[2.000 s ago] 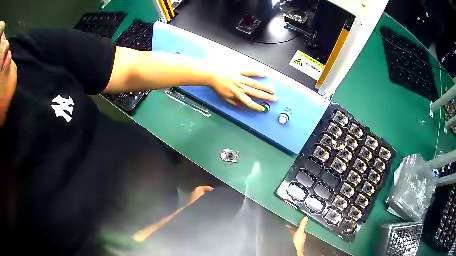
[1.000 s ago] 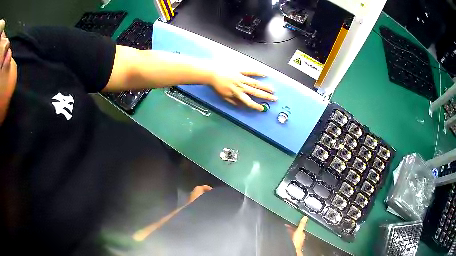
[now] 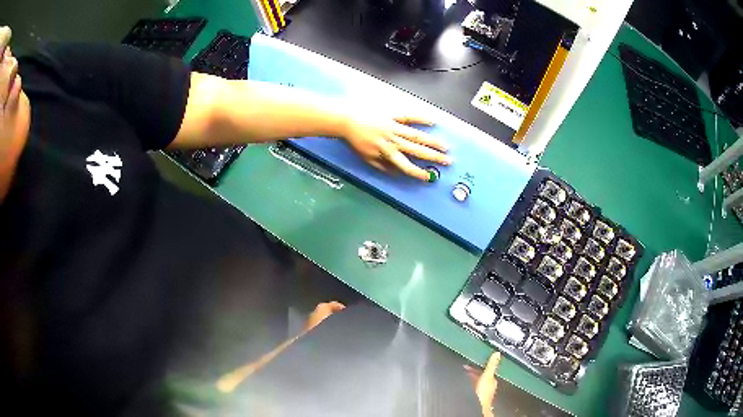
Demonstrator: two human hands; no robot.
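Note:
My left hand [image 3: 327, 311] is low in the picture, small and blurred, mostly hidden by clothing. My right hand [image 3: 486, 386] is small at the bench's front edge by the tray corner; its grip is unclear. Another person's hand [image 3: 391, 147] lies spread on the blue control panel [image 3: 489, 208], a fingertip at the green button [image 3: 433, 174]. A white button [image 3: 461, 192] is beside it. One camera module [image 3: 374, 253] lies on the green mat. The black blister tray [image 3: 498, 273] right of the panel holds many modules; several front-left pockets are empty.
The machine bed [image 3: 358, 41] carries dark fixtures [image 3: 489, 28] and a warning label [image 3: 498, 102]. Another person's black-shirted torso [image 3: 98, 244] is at left. A clear strip [image 3: 305, 165] lies along the panel. Clear trays [image 3: 672, 301] and a fine-grid tray [image 3: 654, 389] are at right.
Inside the machine, the bright fixture at the back right has shifted slightly and looks lighter on top. My hands and the other person's hand have not visibly moved.

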